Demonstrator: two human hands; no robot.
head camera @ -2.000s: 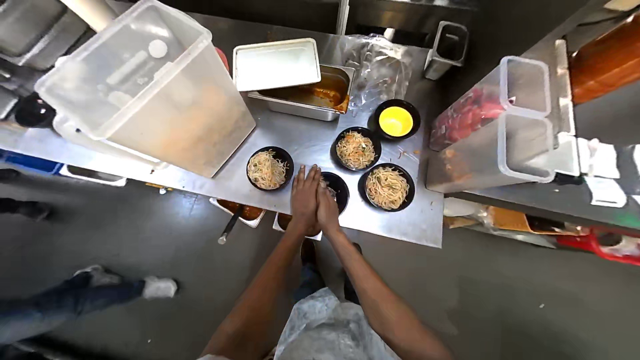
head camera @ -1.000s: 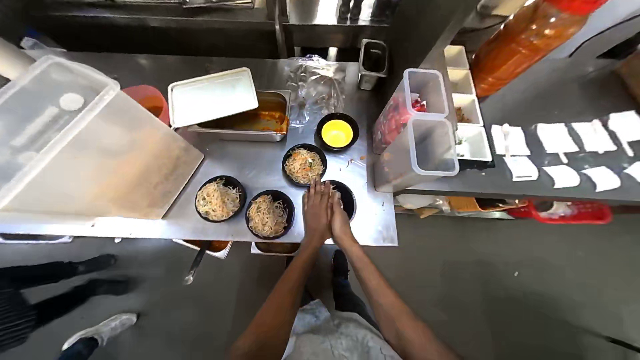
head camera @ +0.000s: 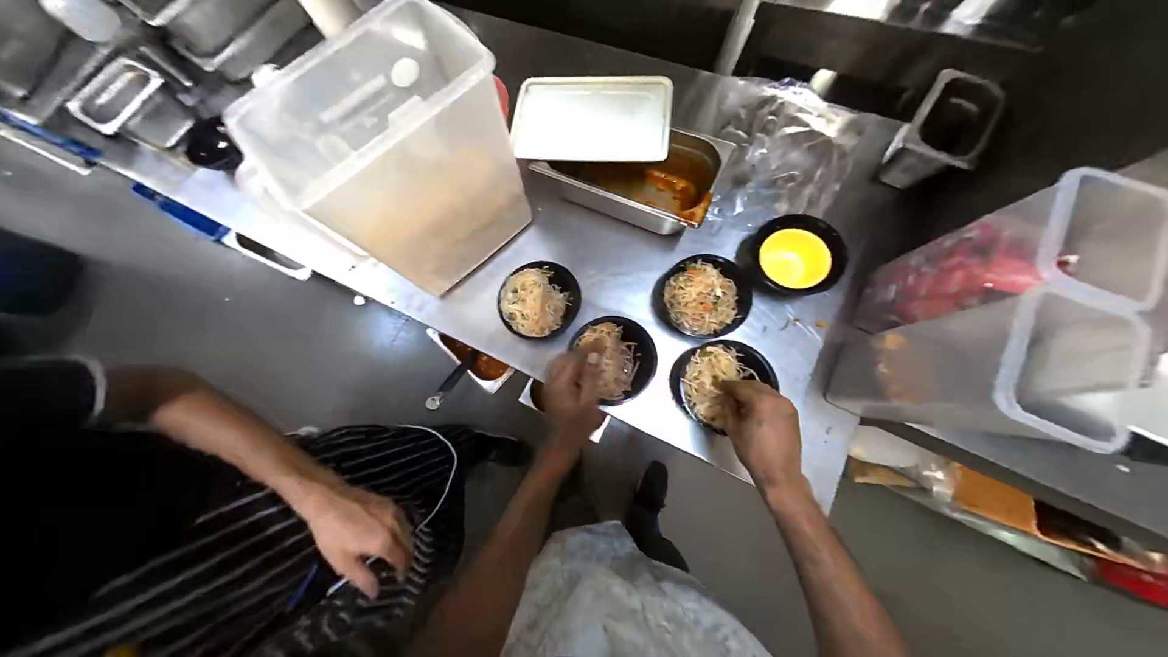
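Note:
Several black bowls of pale noodle-like shreds stand on the steel counter. My left hand [head camera: 577,388] is at the near edge of the middle bowl [head camera: 643,365], blurred, so whether it holds any food is unclear. My right hand [head camera: 759,422] has its fingertips at the food in the near right bowl [head camera: 712,374]; its grip is hidden by the fingers. Another filled bowl [head camera: 701,297] stands behind that one, and one more [head camera: 538,301] stands to the left. At the back right is a black bowl with a yellow inside [head camera: 796,259].
A large clear plastic bin [head camera: 429,201] stands on the left. Behind the bowls are a steel pan with sauce [head camera: 630,196], its white lid [head camera: 593,119] and crumpled plastic wrap [head camera: 785,137]. Clear containers [head camera: 967,356] stand right. A co-worker's hand [head camera: 360,529] is at lower left.
My hands, together over one bowl before, have parted to two bowls. A co-worker in a striped apron now stands close on the left. The view has swung.

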